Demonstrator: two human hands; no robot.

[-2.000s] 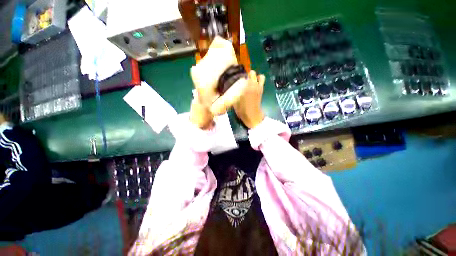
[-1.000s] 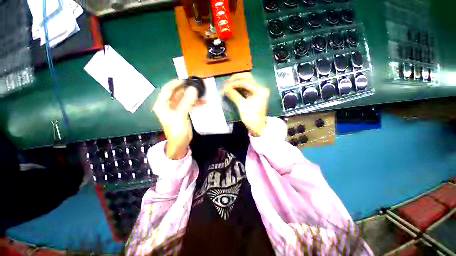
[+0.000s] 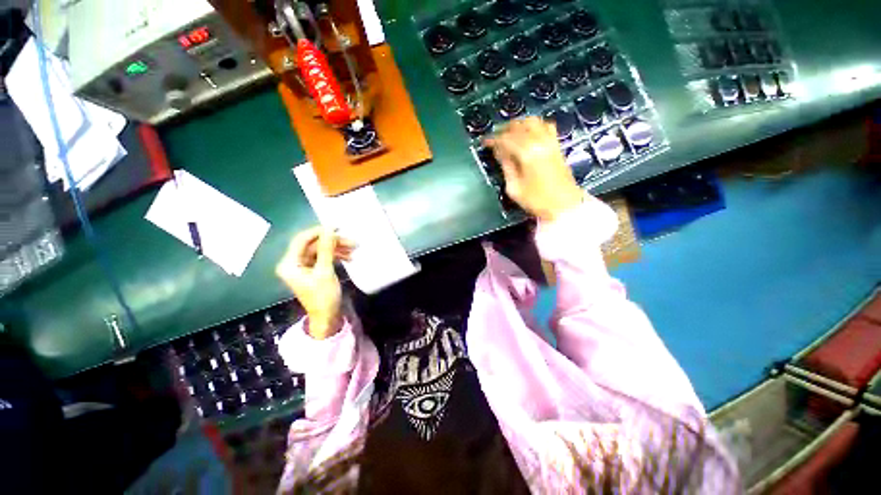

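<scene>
My right hand (image 3: 538, 172) is over the front left part of the clear tray (image 3: 660, 155) of round black units (image 3: 522, 48). Its fingertips point down at the slots, and whether they hold a unit cannot be seen. My left hand (image 3: 315, 275) is at the left edge of the white sheet (image 3: 365, 236), with thumb and fingers curled together; no black unit shows in it and its grip is unclear. The toggle press stands on its orange base (image 3: 391, 145), its red handle (image 3: 325, 81) slanting down toward the dark fixture (image 3: 362, 139).
A control box (image 3: 159, 48) with red and green digits stands left of the press. Note paper with a pen (image 3: 222, 218) lies nearer. A second clear tray (image 3: 739, 58) is at the right. A lower tray of units (image 3: 237, 363) sits below the bench edge. Part of a person is at far left.
My right hand has moved right from the white sheet to the tray. The black unit seen in my left hand no longer shows there. The view has shifted, bringing the control box in.
</scene>
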